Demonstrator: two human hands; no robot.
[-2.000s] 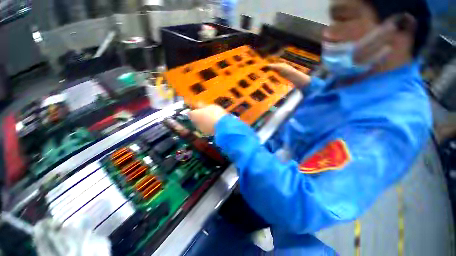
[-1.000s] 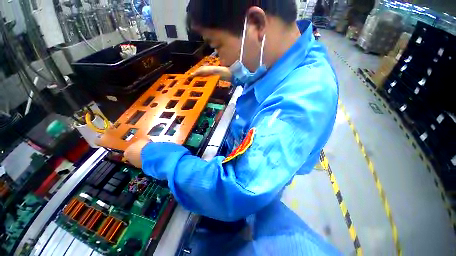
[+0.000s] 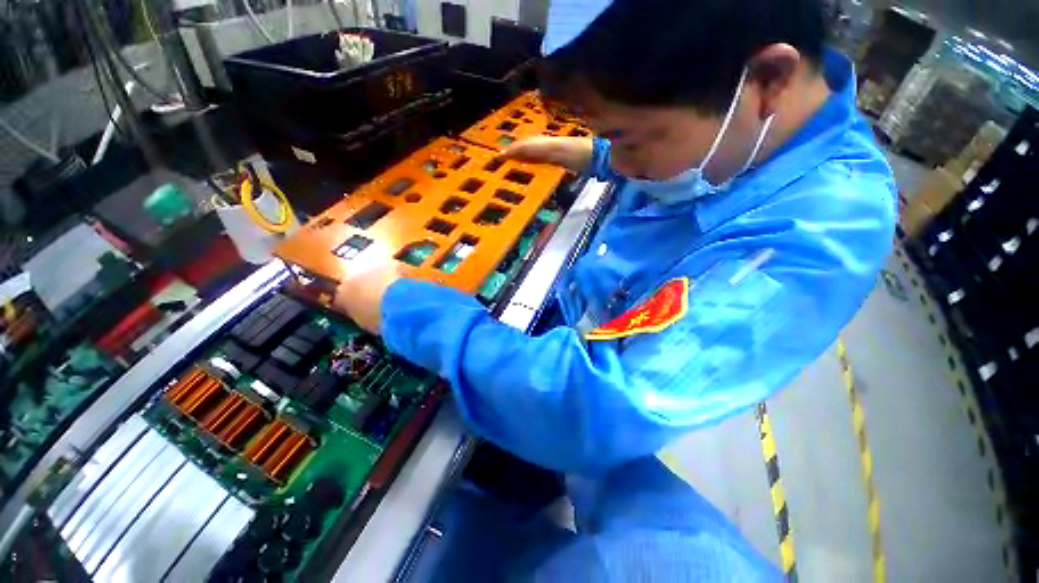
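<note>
Neither of my hands is in the picture. Nearest in front of me, a large green circuit board point(image 3: 342, 450) lies in its dark carrier on the line, cut off by the lower left edge. It bears long white-silver bars point(image 3: 148, 501), three orange-copper wound coils point(image 3: 234, 419), square black blocks point(image 3: 273, 342), a small toroidal coil point(image 3: 356, 362) and black round cans point(image 3: 279, 535). Beyond it, the neighbouring worker's bare hands hold an orange cover plate point(image 3: 393, 216) with many cut-outs low over another green board.
The worker in blue point(image 3: 684, 273) leans over the line at centre right. A white tool cup point(image 3: 253, 222) stands behind the rail point(image 3: 199, 336). Black bins point(image 3: 330, 85) are at the back. Green pieces point(image 3: 46, 393) lie at the left. Yellow-black floor tape point(image 3: 775, 490) runs at the right.
The neighbour has lowered and levelled the orange plate over the far board and leans closer to it. The view has swung. A blurred white gloved hand at the lower left two seconds ago is gone.
</note>
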